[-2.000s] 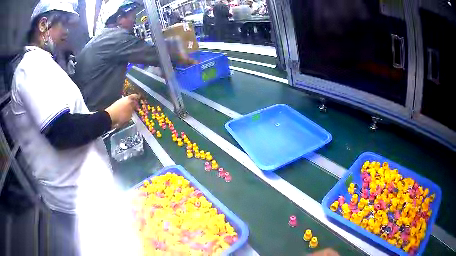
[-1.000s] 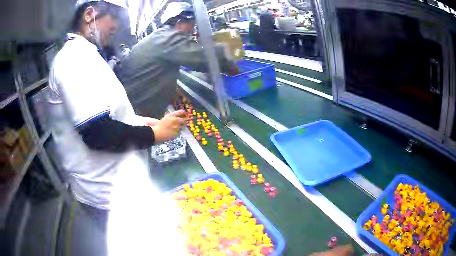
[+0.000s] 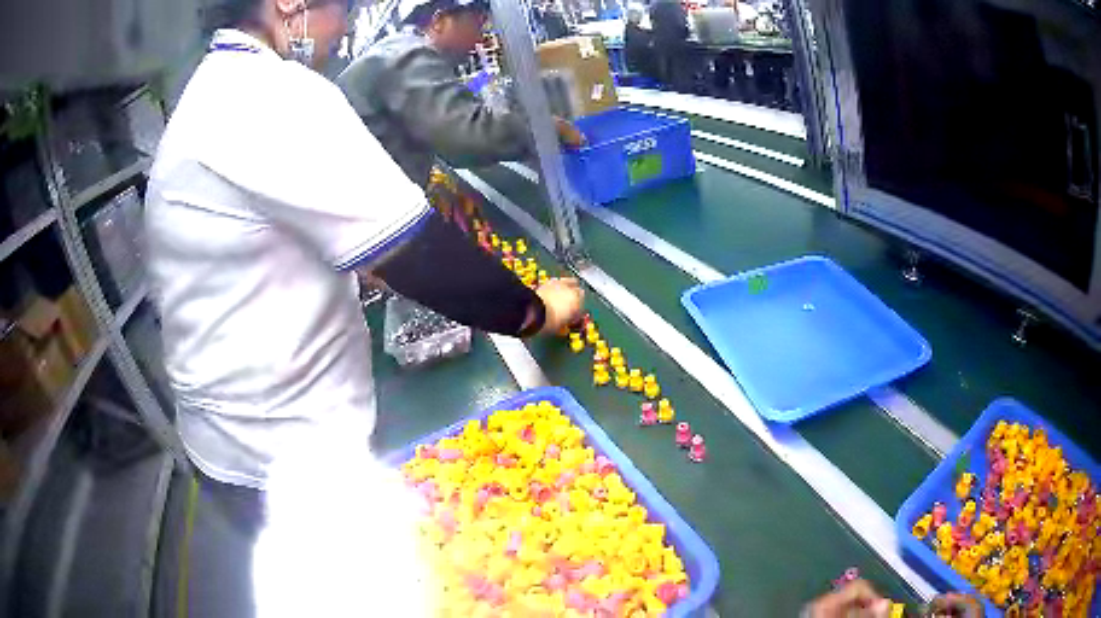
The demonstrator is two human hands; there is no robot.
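My left hand is at the bottom edge, mostly cut off, beside a pink toy figure. A small part of my right hand shows at the same edge, by the right tray. A yellow figure is between them. Whether either hand grips anything cannot be seen. The right blue tray holds yellow and pink figures. The left blue tray is heaped with more. A row of yellow and pink figures lies along the green belt.
An empty blue tray lies behind the row. A neighbouring worker's hand reaches onto the row, near a clear box of silvery parts. A second worker reaches to a blue crate by a metal post.
The view has turned left, shifting the trays rightward in the picture. The neighbouring worker's arm has stretched out over the row. My right hand has come into view beside my left.
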